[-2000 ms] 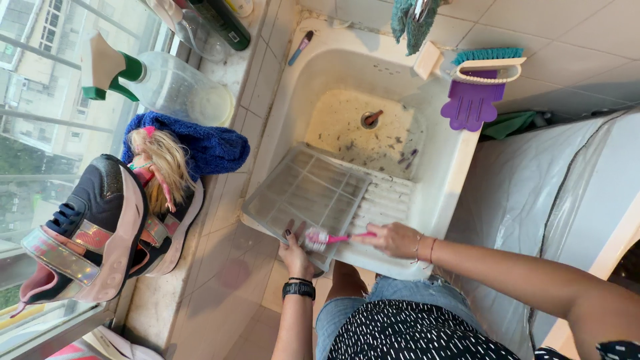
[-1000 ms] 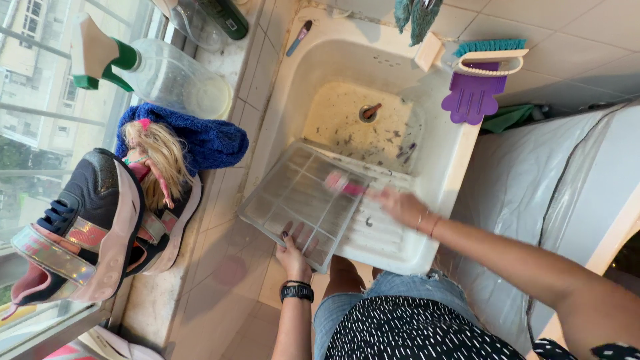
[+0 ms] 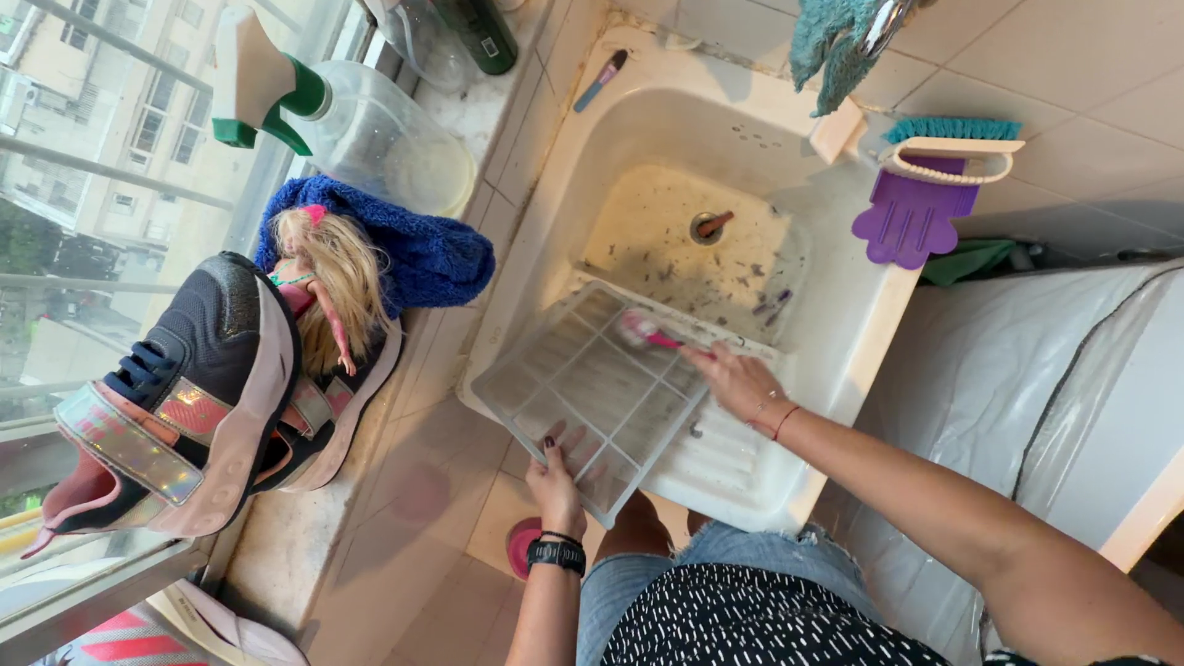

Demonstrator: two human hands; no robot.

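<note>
A framed mesh air filter [image 3: 601,388] lies tilted over the ribbed washboard part of a white laundry sink [image 3: 842,370]. My left hand [image 3: 560,481] holds its lower left edge, thumb on top and some fingers showing through the mesh. In my right hand [image 3: 740,384] is the handle of a pink brush [image 3: 647,330], whose blurred head is on the filter near its upper right edge. Dark debris [image 3: 666,273] is scattered over the wet basin floor around the drain [image 3: 711,228].
On the left sill stand a spray bottle [image 3: 388,139], a blue cloth [image 3: 425,254], a doll [image 3: 319,287] and sneakers [image 3: 185,398]. A small brush [image 3: 600,81], soap [image 3: 837,131], a teal-bristled scrub brush [image 3: 957,148] and a purple object [image 3: 906,217] are at the sink's rim.
The pink brush has moved from the filter's lower part near my left hand up to its upper right part. My left hand still holds the filter's edge.
</note>
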